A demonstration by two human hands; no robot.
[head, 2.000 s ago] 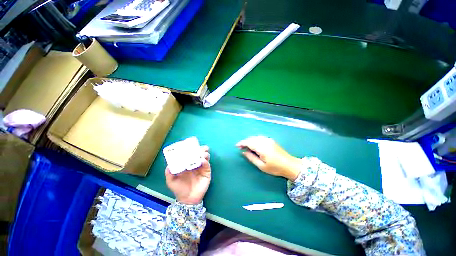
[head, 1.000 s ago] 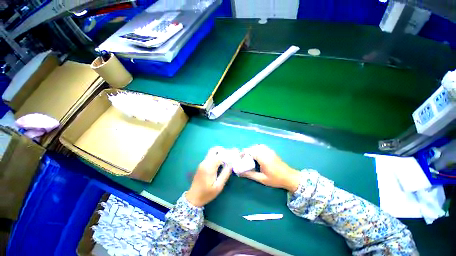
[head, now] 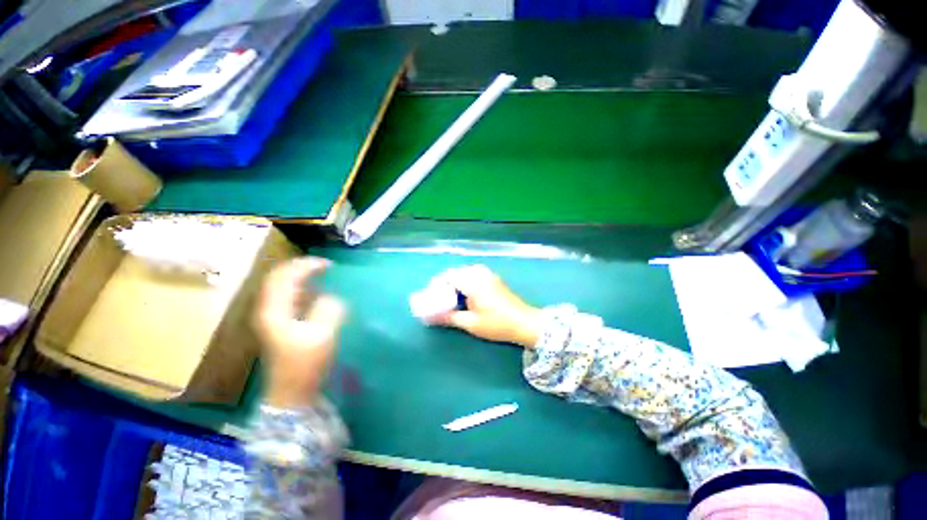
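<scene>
My right hand is bare and holds a white adapter housing in its fingers above the green bench, near the middle of the view. A small dark spot shows at its fingertips. My left hand is blurred, apart from the housing, beside the open carton's right wall. Its fingers look bent and apart, and no part shows in them. The open carton holds a heap of small white fitting parts along its back. A slim white strip lies flat near the bench's front edge.
A white guide bar slants across the green conveyor belt. A blue tote with white parts stands lower left. A power strip, white paper and a bottle are at right. A document tray is at upper left.
My left hand has let go of the housing and moved left towards the carton. My right hand keeps the housing. The view has turned to the right.
</scene>
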